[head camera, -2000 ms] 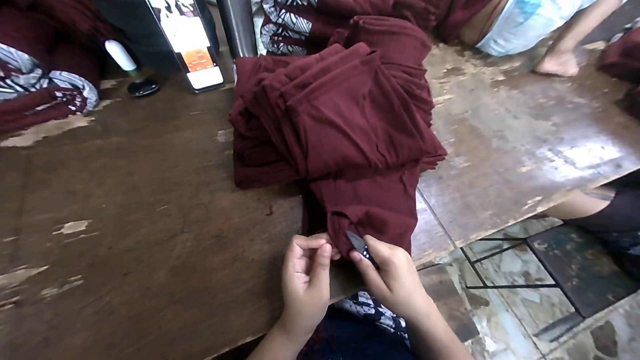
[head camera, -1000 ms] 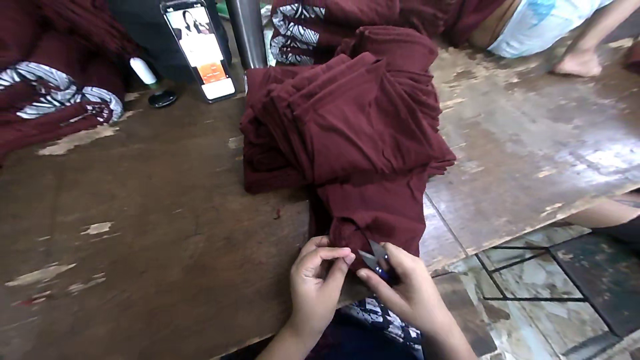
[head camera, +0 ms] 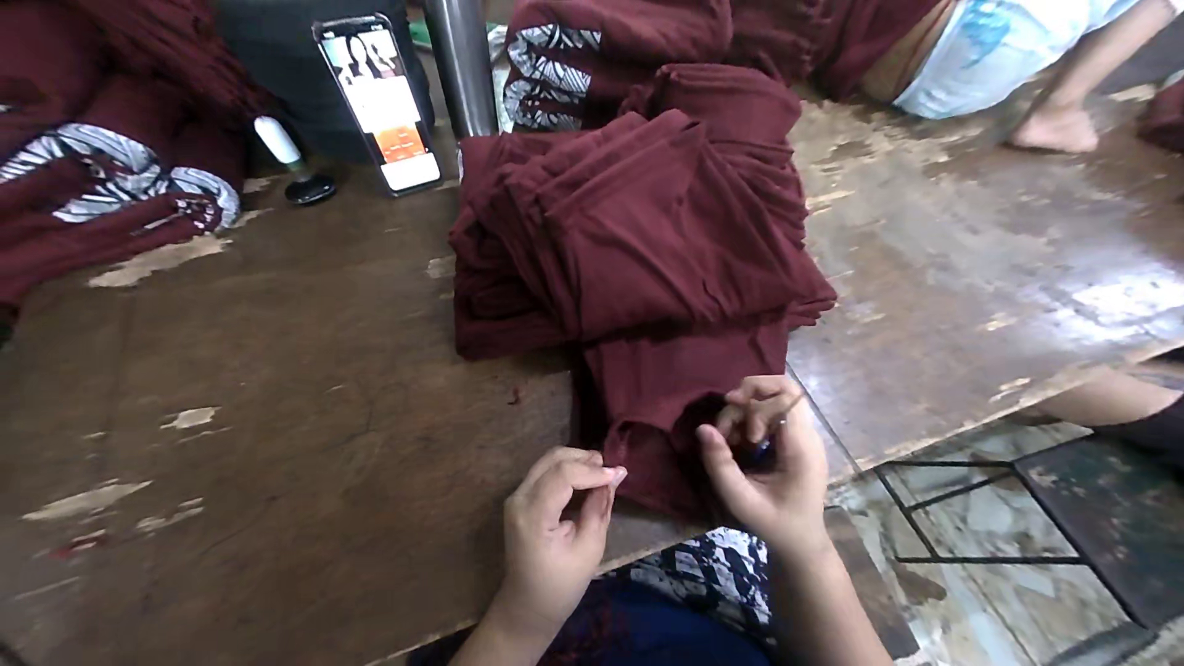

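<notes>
A stack of folded maroon fabric pieces point(head camera: 647, 231) lies on the worn wooden table point(head camera: 305, 416). One maroon piece point(head camera: 684, 370) extends from under it toward the table's near edge. At this piece's left edge, my left hand point(head camera: 562, 518) pinches its thumb and fingertips together; whether thread or fabric is between them cannot be told. My right hand point(head camera: 772, 453) is over the piece's right side with its fingers curled. Something small and dark blue shows at its palm, probably part of the dark thread snips seen earlier, mostly hidden by the fingers.
A lit phone point(head camera: 384, 111) stands upright behind the stack, beside a metal cylinder point(head camera: 462, 69). A white-and-black object point(head camera: 291, 157) is left of it. More patterned maroon cloth point(head camera: 120, 176) lies far left. A small child's bare foot point(head camera: 1054, 129) rests on the table at right.
The dark snips' blades, visible in my right hand at the maroon cloth before, no longer show. My hands have moved apart, and the right hand has turned, its fingers curling upward.
</notes>
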